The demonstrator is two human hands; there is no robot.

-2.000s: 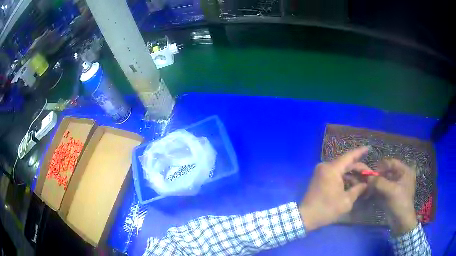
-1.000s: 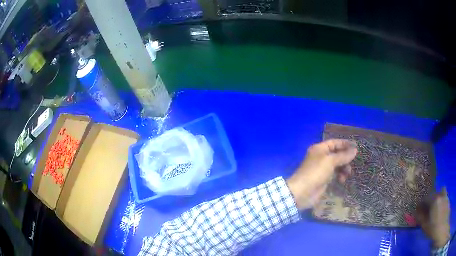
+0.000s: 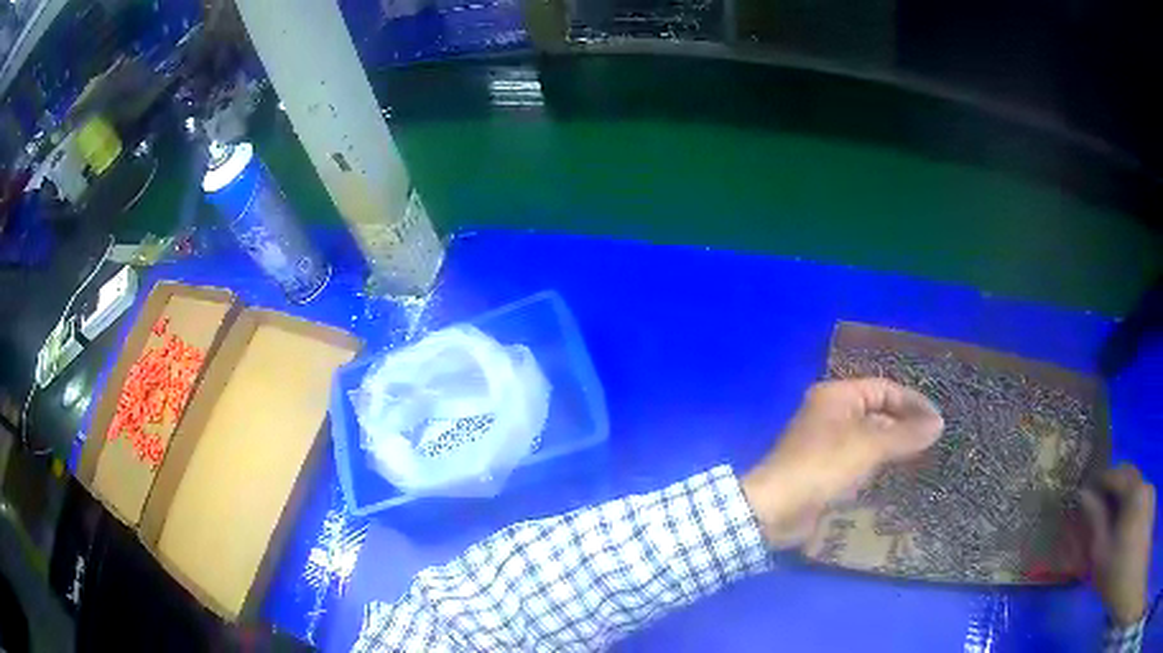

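Observation:
A shallow brown screw tray (image 3: 976, 351) lies at the right, holding a mass of grey-brown long screws (image 3: 969, 472) and a small red patch at its lower right corner. My left hand (image 3: 848, 447) is over the tray's left side with fingers curled and fingertips together; whether something small is between them cannot be told. My right hand (image 3: 1122, 536) is blurred at the tray's lower right corner, beside the red pieces (image 3: 1056, 556). What its fingers hold cannot be told.
A blue plastic bin (image 3: 580, 396) with a clear bag (image 3: 491, 383) of small screws stands left of centre. Two carton lids (image 3: 249, 459) lie at the left, one with red pieces (image 3: 156, 396). A spray can (image 3: 262, 223) stands by a pale post (image 3: 338, 140). A green belt (image 3: 714, 160) runs behind.
My hands were together over the tray with a red piece between them, then parted. My right hand moved to the tray's lower right corner. My left hand has since shifted slightly right.

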